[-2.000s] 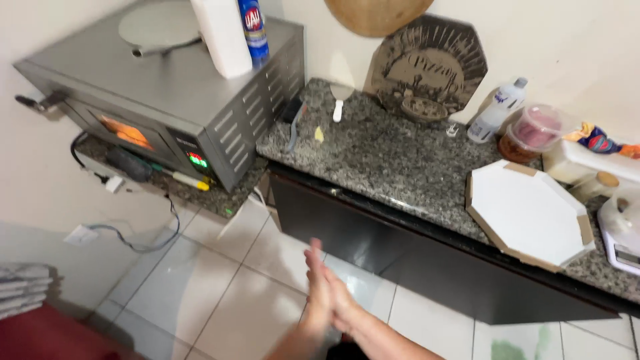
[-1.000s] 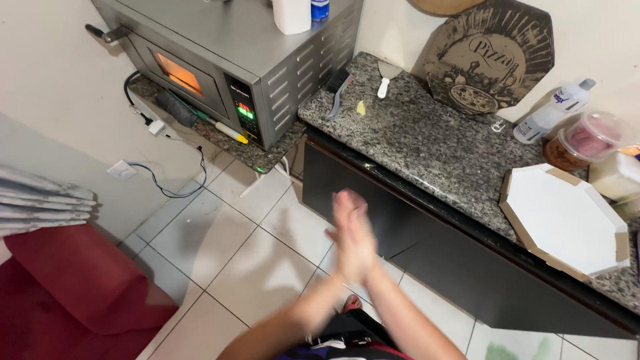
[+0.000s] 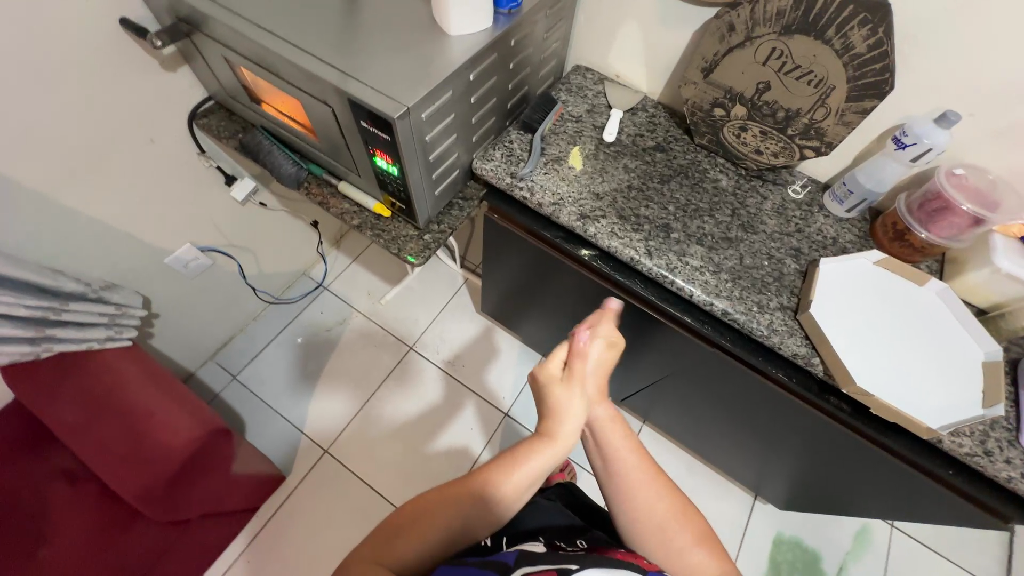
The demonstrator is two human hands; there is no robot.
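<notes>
My left hand (image 3: pixel 556 392) and my right hand (image 3: pixel 602 364) are pressed palm to palm over the tiled floor, in front of the dark cabinet. No object shows between them, and the palms are hidden. A metal countertop oven (image 3: pixel 448 112) with a glowing window stands at the upper left. On the granite counter (image 3: pixel 680 232) lie a spatula with a white handle (image 3: pixel 613 126) and a grey-handled brush (image 3: pixel 538 142). An open white-lined cardboard pizza box (image 3: pixel 904 336) is at the right. A printed pizza box lid (image 3: pixel 788 88) leans on the wall.
A plastic bottle (image 3: pixel 890 164) and stacked lidded tubs (image 3: pixel 940 210) stand behind the open box. A long brush with a yellow-tipped handle (image 3: pixel 364 198) lies below the oven door. Cables (image 3: pixel 276 300) hang by the left wall, above a red sofa (image 3: pixel 144 448).
My hands stay together, with their fingers now folded closer around each other than in the earlier frames. The view has shifted, bringing my forearms and shirt further into sight.
</notes>
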